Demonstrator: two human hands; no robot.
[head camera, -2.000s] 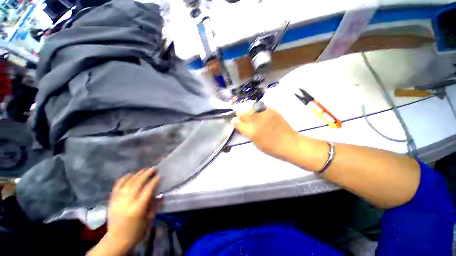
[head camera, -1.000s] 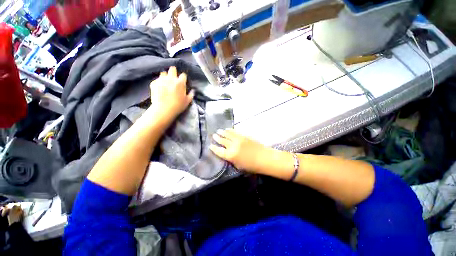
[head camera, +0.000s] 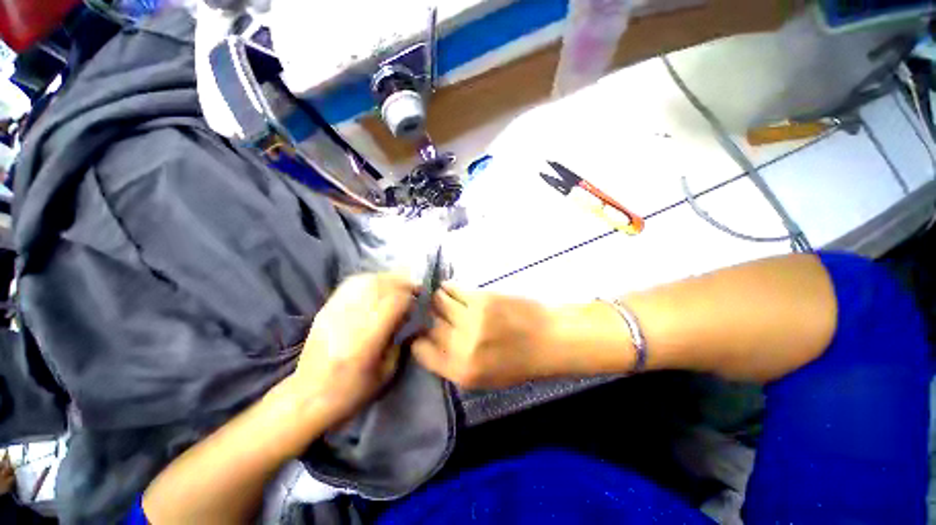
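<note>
The dark grey garment shell is heaped on the left, with a rounded piece hanging over the table's front edge. My left hand and my right hand are close together in front of the needle area, both pinching a thin dark fabric edge that stands up between the fingertips. The presser foot and needle area of the white sewing machine lies just beyond the hands, and the fabric edge is apart from it. Fine detail at the fingertips is blurred.
Thread snips with an orange-red handle lie right of the needle. A grey cord runs over the white table at the right. A yellow-brown item lies by the machine base. Part of another person's hand shows at the far left.
My left hand has moved from the fabric heap toward the front and now meets my right hand at the fabric edge. My right hand has gone from lying flat to pinching. The view has shifted closer.
</note>
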